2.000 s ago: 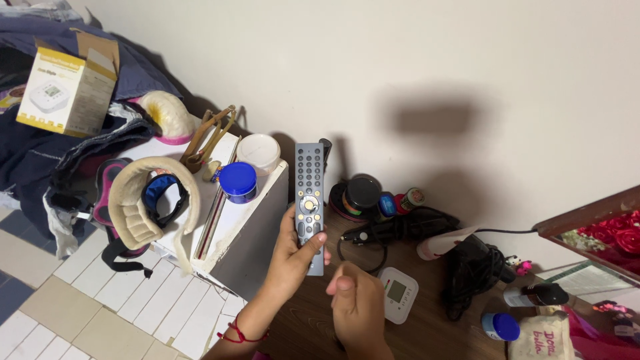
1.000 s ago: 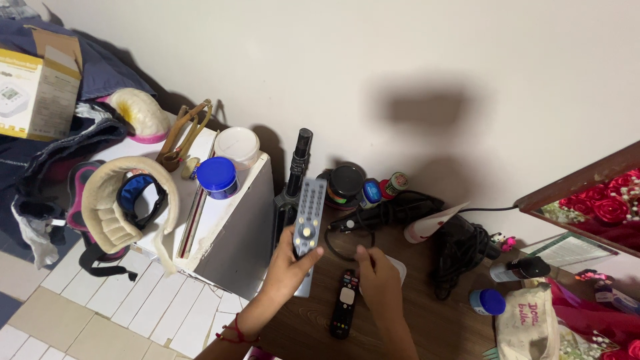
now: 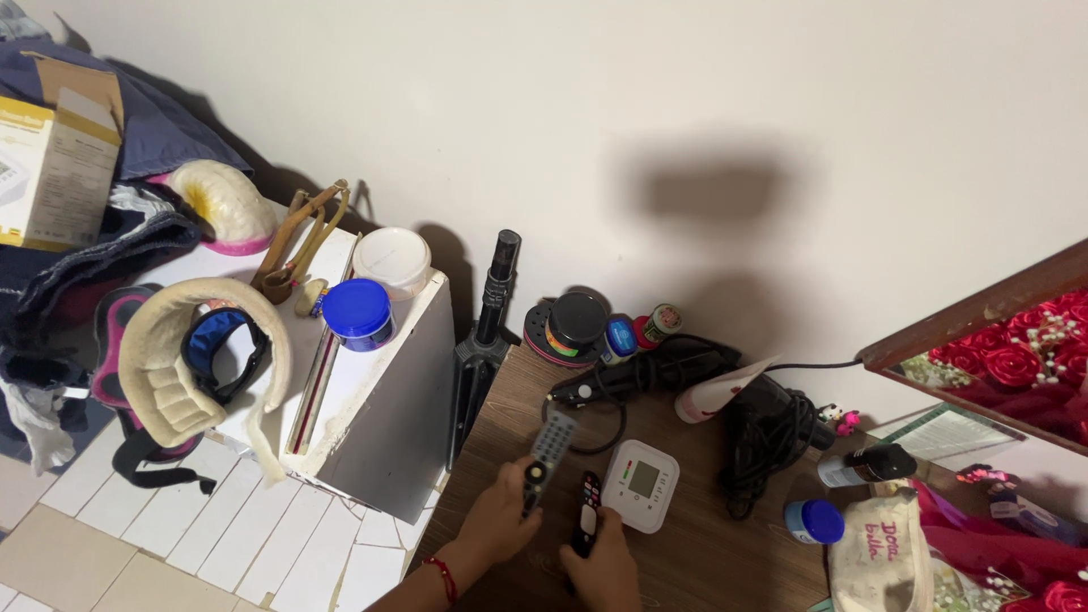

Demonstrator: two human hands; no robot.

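My left hand [image 3: 501, 518], with a red bracelet on the wrist, grips the lower part of a grey remote control [image 3: 554, 444] over the wooden tabletop. To its right, my right hand [image 3: 605, 565] has its thumb and fingers around a smaller black remote control [image 3: 586, 510]; whether that remote touches the tabletop I cannot tell. A white blood pressure monitor [image 3: 642, 485] with a grey display lies just right of the black remote. Behind the grey remote are a black cable and a black hair styling tool [image 3: 612, 378].
A white cabinet [image 3: 408, 340] at left holds a blue-lidded jar [image 3: 357, 313], a white tub [image 3: 393, 262], a slingshot [image 3: 297, 238] and a beige neck brace [image 3: 144, 365]. A black tripod [image 3: 491, 331] stands between cabinet and table. Jars, a tube [image 3: 722, 393] and a corded black appliance [image 3: 769, 442] line the back.
The grey remote has come down from its raised, upright position two seconds ago. My right hand, holding nothing visible then, is now around the black remote, which lay beside it one second ago.
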